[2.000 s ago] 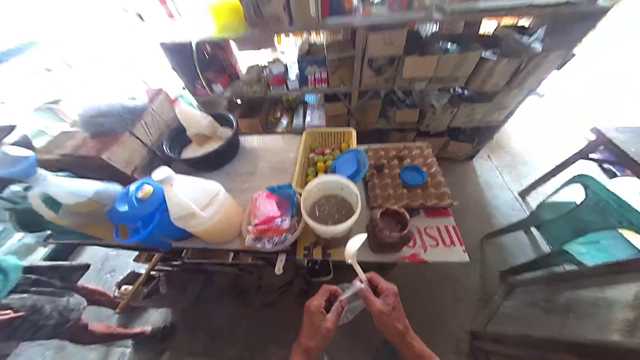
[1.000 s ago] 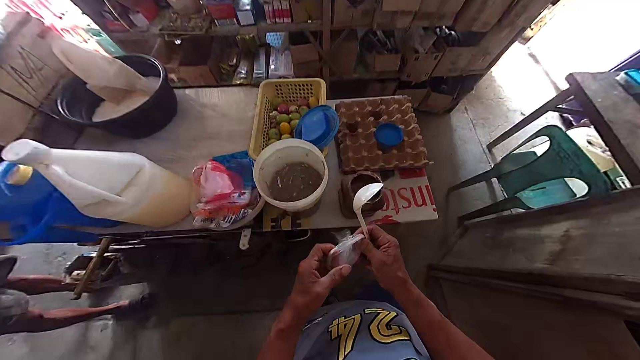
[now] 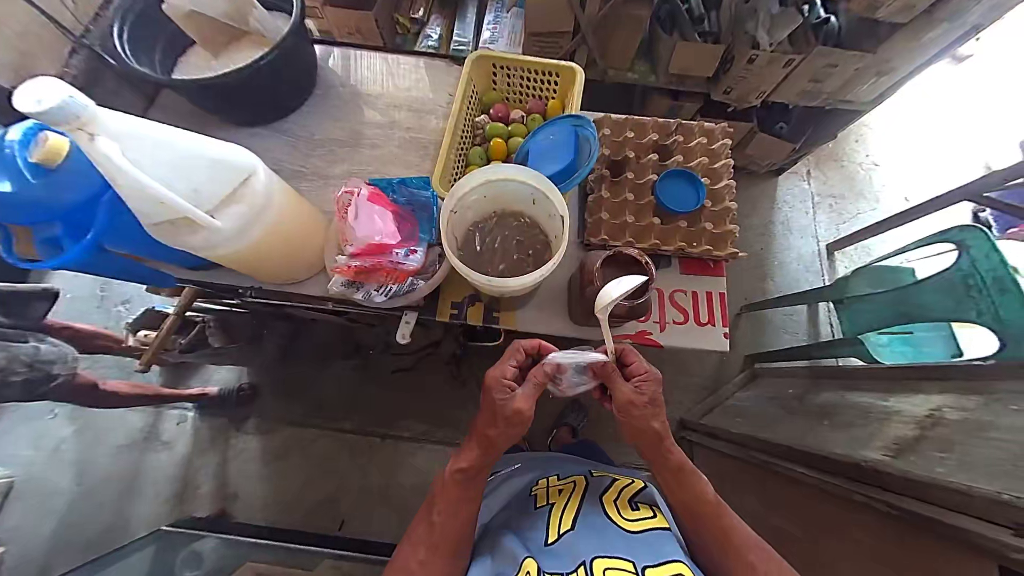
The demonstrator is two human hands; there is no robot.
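Between my hands, in front of my body, is a small clear plastic bag (image 3: 573, 371). My left hand (image 3: 514, 392) pinches one side of it. The other side is between the fingers of my right hand (image 3: 634, 390), which also grips the handle of a white plastic ladle (image 3: 614, 296). The ladle's bowl is up, over the rim of a jar with dark brown contents (image 3: 588, 288). To the jar's left stands a white bucket (image 3: 450, 216) of murky grey-brown contents. Plastic bags, pink, red and blue (image 3: 376, 228), lie left of the bucket.
A yellow basket (image 3: 452, 132) of small fruits, a blue lid (image 3: 588, 152) and egg trays (image 3: 620, 144) with a blue cap (image 3: 680, 190) lie behind. Jugs (image 3: 240, 200) and a black tub (image 3: 276, 92) stand left. A green chair (image 3: 920, 280) is right. Another person's legs (image 3: 128, 388) show left.
The view has shifted down and closer to the table. My hands stay together at the bag, and the ladle remains in my right hand.
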